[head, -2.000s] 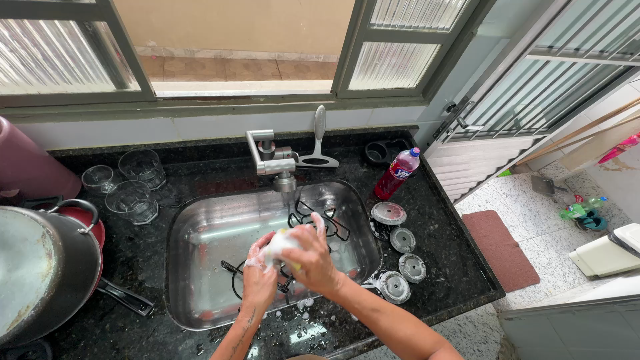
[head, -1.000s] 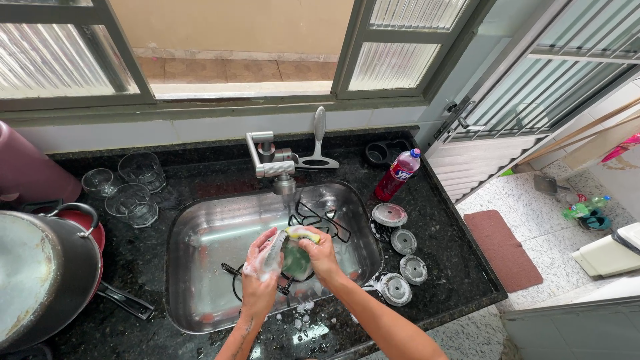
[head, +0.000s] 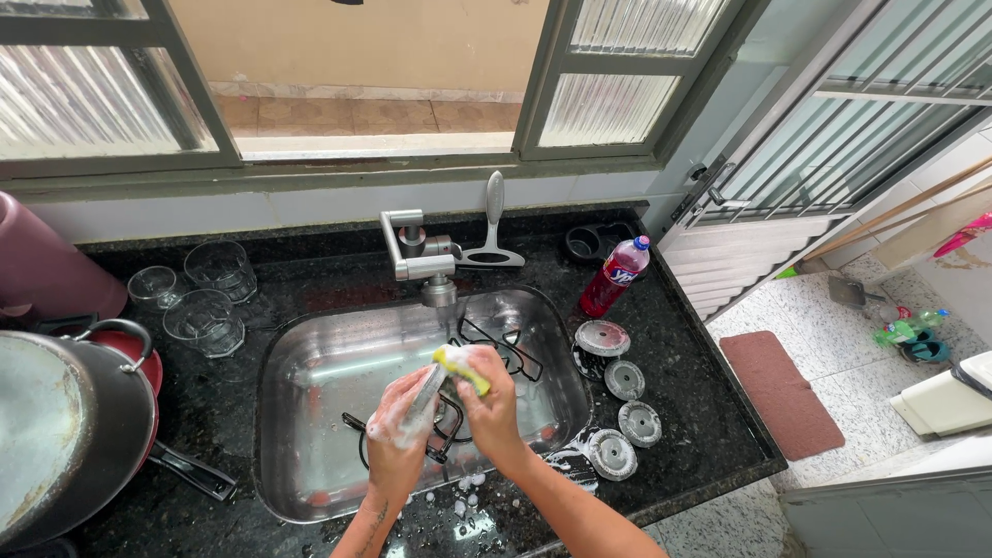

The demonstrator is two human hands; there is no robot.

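Note:
Over the stainless steel sink (head: 310, 387), my left hand (head: 401, 415) is closed around a soapy greyish piece (head: 428, 387), mostly hidden by fingers and foam. My right hand (head: 492, 395) presses a yellow sponge (head: 465, 370) to its upper edge. Black wire stove grates (head: 504, 345) lie in the sink under and behind my hands. The metal faucet (head: 426, 267) stands just beyond them. On the counter right of the sink, several round metal burner parts (head: 625, 380) sit in a row, some with foam on them.
A bottle of red detergent (head: 614, 277) stands behind the burner parts, near a black holder (head: 585, 244). A grey-handled squeegee (head: 493, 225) is by the faucet. Glass cups (head: 205, 322), a large pot (head: 70, 434), a pan handle (head: 194, 469) and a pink container (head: 54, 260) occupy the left side.
The sponge has shifted over the held piece, and my hands have changed their angle around it. The burner parts, bottle and cups have stayed in place.

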